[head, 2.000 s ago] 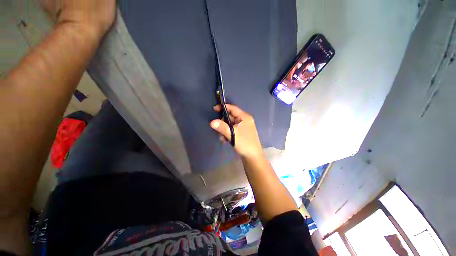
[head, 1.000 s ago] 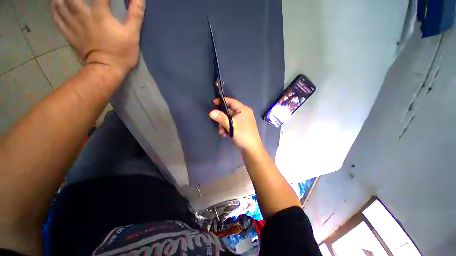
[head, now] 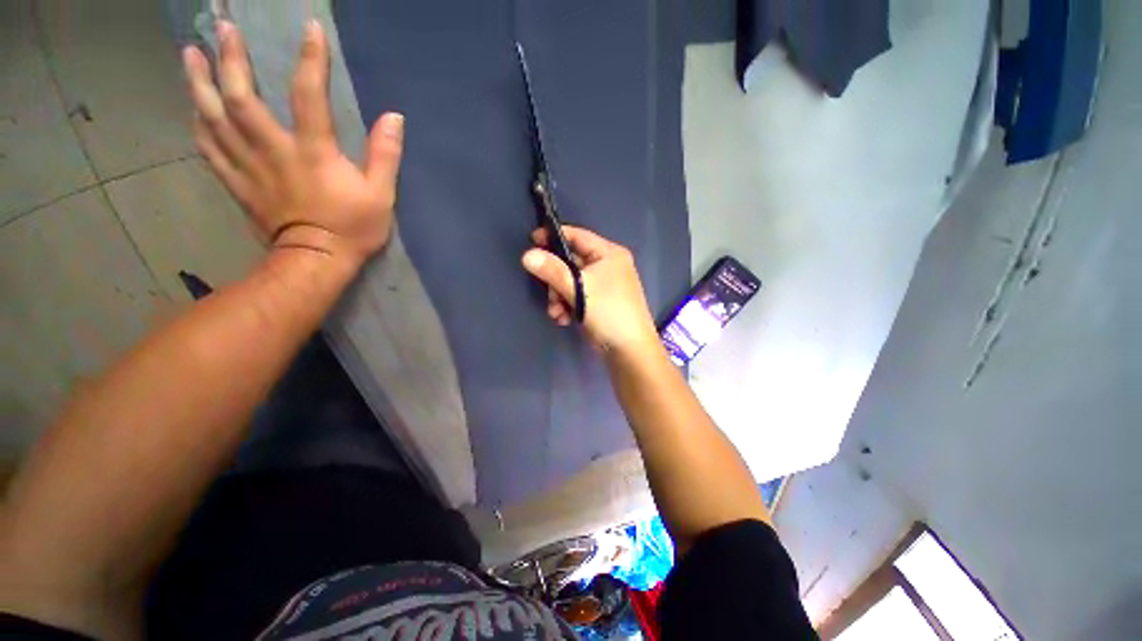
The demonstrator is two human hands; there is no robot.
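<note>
Dark grey-blue cloth (head: 488, 363) lies flat along the table. My right hand (head: 589, 286) holds black tailor's shears (head: 536, 150) by the handles over the cloth. The blades look closed and point to the top of the picture; I cannot tell whether they touch the cloth. My left hand (head: 307, 175) rests palm down with fingers spread, at the cloth's left edge and the pale table cover, holding nothing. A smartphone (head: 711, 311) with a lit screen lies right of my right hand, by the cloth's right edge.
The pale grey table (head: 802, 225) shows right of the cloth. A separate dark cloth piece (head: 827, 38) lies at its top. A blue item (head: 1052, 75) is at the upper right. Tiled floor (head: 75, 251) shows at left. Blue plastic and clutter (head: 639, 551) lie below the table's near edge.
The view has shifted, so the phone appears lower and the dark cloth piece at top right has come into view. My left hand has come fully into view, fingers spread. My right hand keeps the shears.
</note>
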